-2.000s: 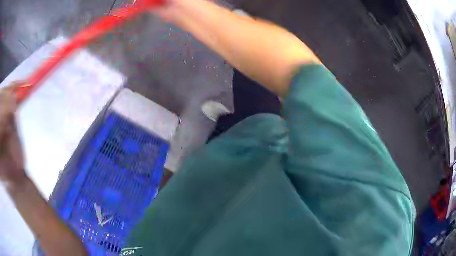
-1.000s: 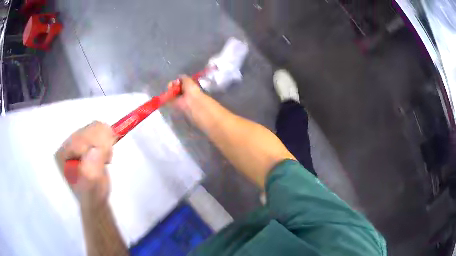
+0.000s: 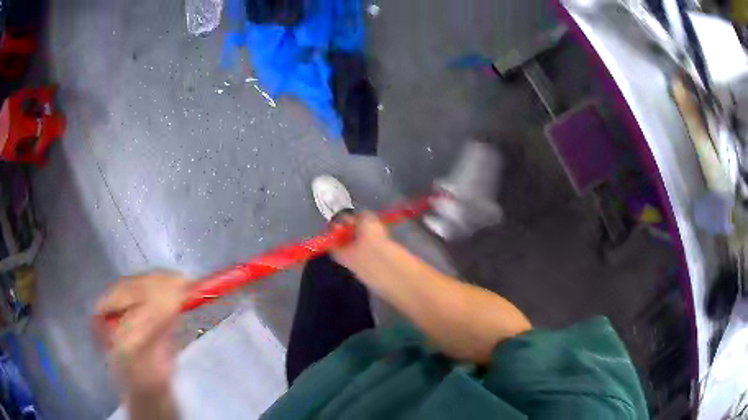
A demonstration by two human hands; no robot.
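Note:
A glossy red pole (image 3: 262, 265) crosses the view, rising from lower left to centre right. My left hand (image 3: 148, 316) is closed round its near end at the lower left, blurred. My right hand (image 3: 361, 238) grips it farther along, near the centre. The broom head (image 3: 472, 197), a blurred white clump, is at the far end, low over the dark floor on the right. A bright blue crumpled heap (image 3: 299, 61) with dark cloth (image 3: 357, 102) lies on the floor ahead. Thin white scraps (image 3: 261, 92) and tiny pale specks lie left of it.
A red stool (image 3: 31, 125) stands at the left. A clear plastic crumple (image 3: 202, 15) lies at the top. A white surface (image 3: 234, 369) is at the lower left. A purplish square (image 3: 583, 146) on a dark frame and a long white bench edge (image 3: 623, 90) are at the right.
The broom head has moved right, with both hands still on the pole. The view has shifted forward: the blue heap has come in, and the white surface has slid down and the crate out of view.

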